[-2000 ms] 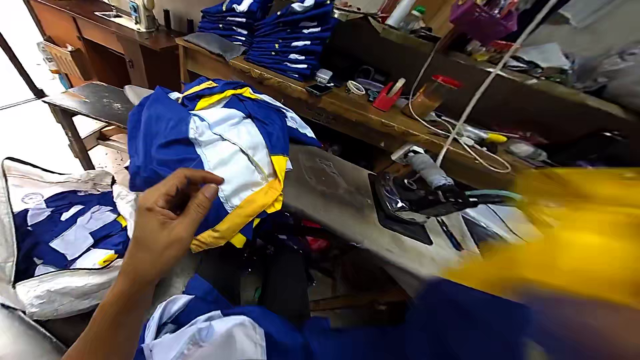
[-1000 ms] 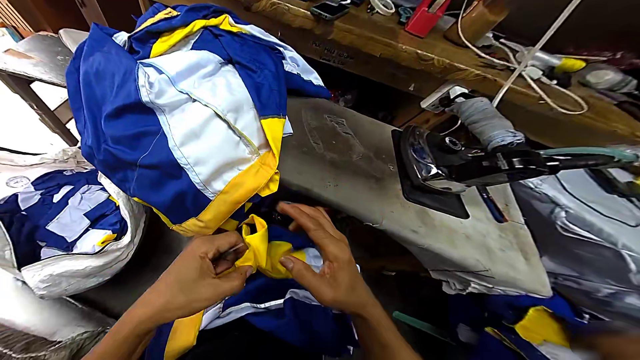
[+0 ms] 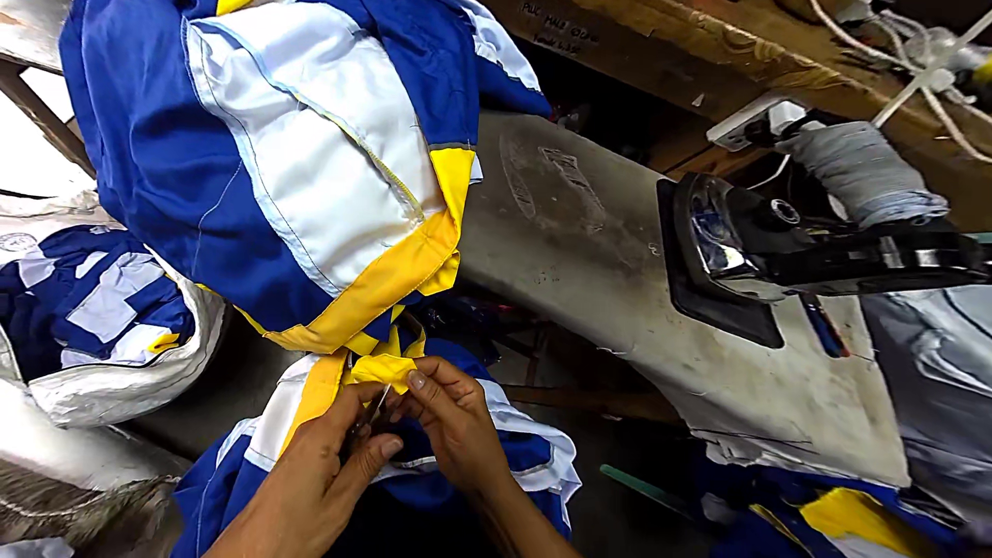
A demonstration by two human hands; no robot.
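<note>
My left hand (image 3: 341,442) and my right hand (image 3: 446,411) meet at the lower centre, both pinching a yellow fabric piece (image 3: 384,370). A thin metallic thing (image 3: 380,403), perhaps a small blade or thread snips, shows between them; which hand holds it is unclear. Just above hangs a blue, white and yellow garment (image 3: 310,155) draped over the ironing board's end. Another blue and white garment (image 3: 527,426) lies beneath my hands.
An electric iron (image 3: 728,240) rests on a dark pad on the ironing board (image 3: 566,209). A white sack (image 3: 132,395) of blue and white pieces stands at left. A wooden bench (image 3: 697,46) with cables runs behind. More blue and yellow fabric (image 3: 860,519) lies at lower right.
Two seconds ago my left hand was raised with nothing in it; now both hands grip yellow fabric. My hands have closed together since one second ago. The view has moved nearer the board.
</note>
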